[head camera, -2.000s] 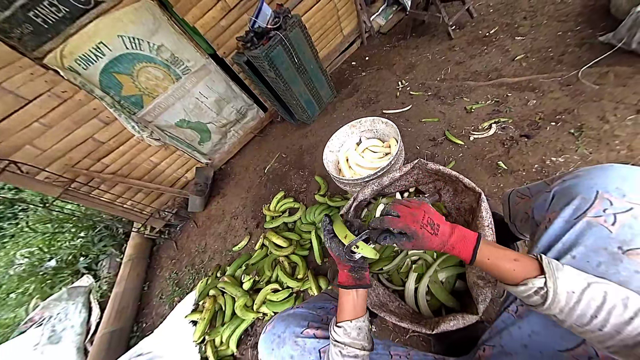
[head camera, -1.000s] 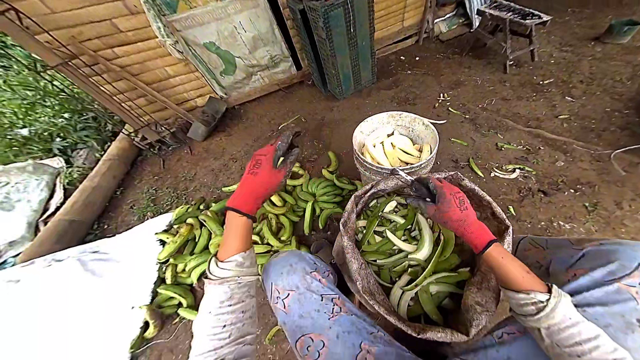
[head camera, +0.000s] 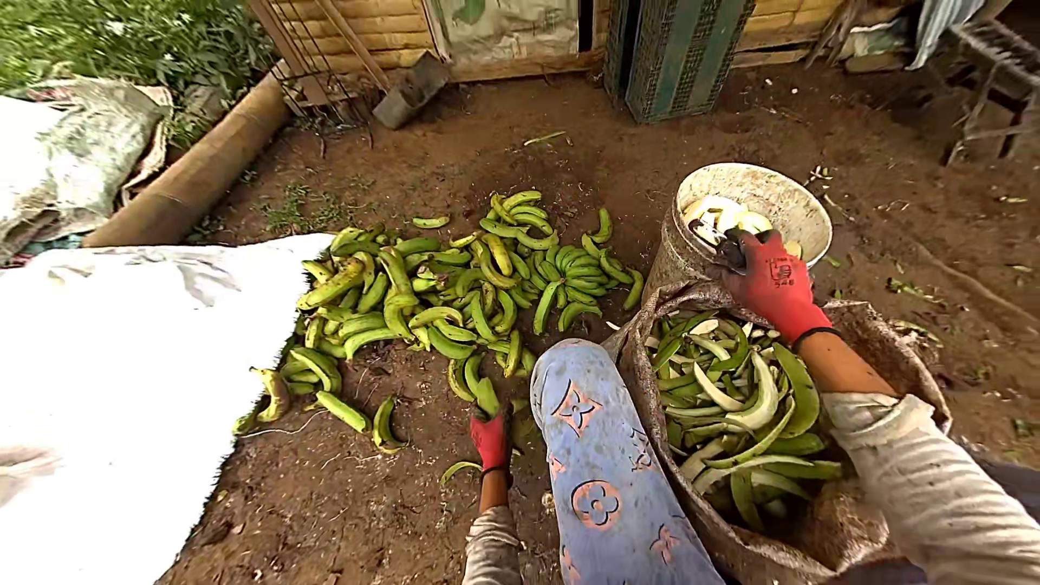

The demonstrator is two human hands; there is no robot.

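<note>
My left hand (head camera: 492,439), in a red and black glove, reaches down beside my knee and touches the lower end of a green banana (head camera: 486,396) at the near edge of the heap; its fingers are partly hidden. My gloved right hand (head camera: 768,276) is over the near rim of a white bucket (head camera: 676,244), close to the peeled bananas (head camera: 715,213) inside. Whether its fingers hold anything cannot be made out. Below that hand stands a woven sack (head camera: 894,357) full of green peels (head camera: 760,398). The heap of green bananas (head camera: 455,284) lies on bare soil.
A white sheet (head camera: 122,390) lies at the left, and a thick bamboo pole (head camera: 195,162) lies beyond it. Stacked dark green crates (head camera: 682,57) stand against the bamboo wall (head camera: 390,36). At the back right is a rough stand (head camera: 987,89). My knee (head camera: 601,455) is between heap and sack.
My left hand has gone down from above the heap to its near edge. My right hand has moved from over the sack to the bucket's rim. The view has swung left.
</note>
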